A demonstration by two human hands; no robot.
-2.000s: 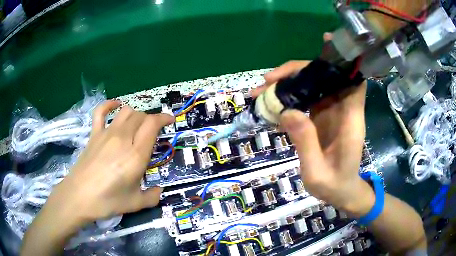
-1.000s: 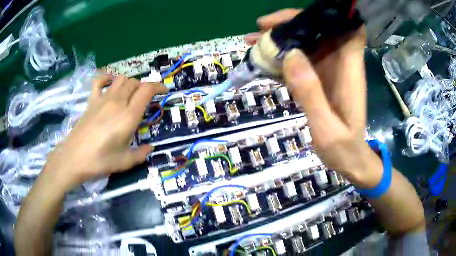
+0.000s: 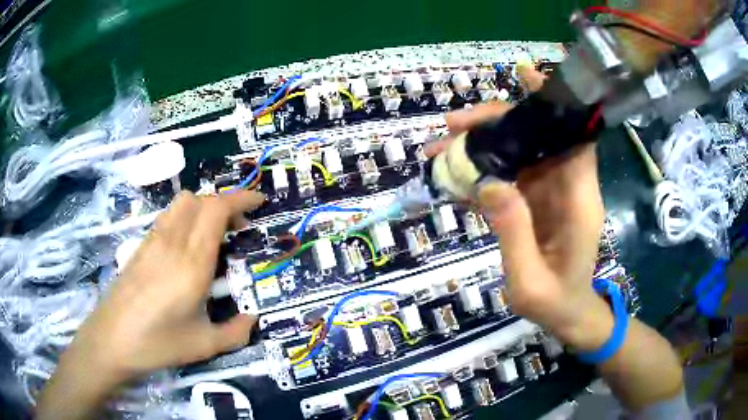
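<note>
Several open power strips lie side by side, each a white tray with a dark circuit board, blue, yellow and brown wires and white blocks. My right hand [image 3: 545, 221] is closed round the black grip of a suspended dispenser [image 3: 525, 139]. Its pale tip points down-left at the wires of the third power strip from the top [image 3: 369, 246]. My left hand [image 3: 164, 287] is spread at the cable end of that strip, fingertips near the second strip [image 3: 344, 170] and thumb near the fourth. It holds nothing that I can see.
Bagged white cords [image 3: 49, 176] lie along the left. More coiled cord [image 3: 697, 193] and a thin cream-handled stick [image 3: 644, 152] lie at the right. The green conveyor [image 3: 287, 29] with a worn pale edge runs behind the strips. A white plug [image 3: 221, 402] lies at the bottom left.
The dispenser tip has moved from the second strip to the third one. My left hand has moved down to the third strip's end. The strips have shifted up in view.
</note>
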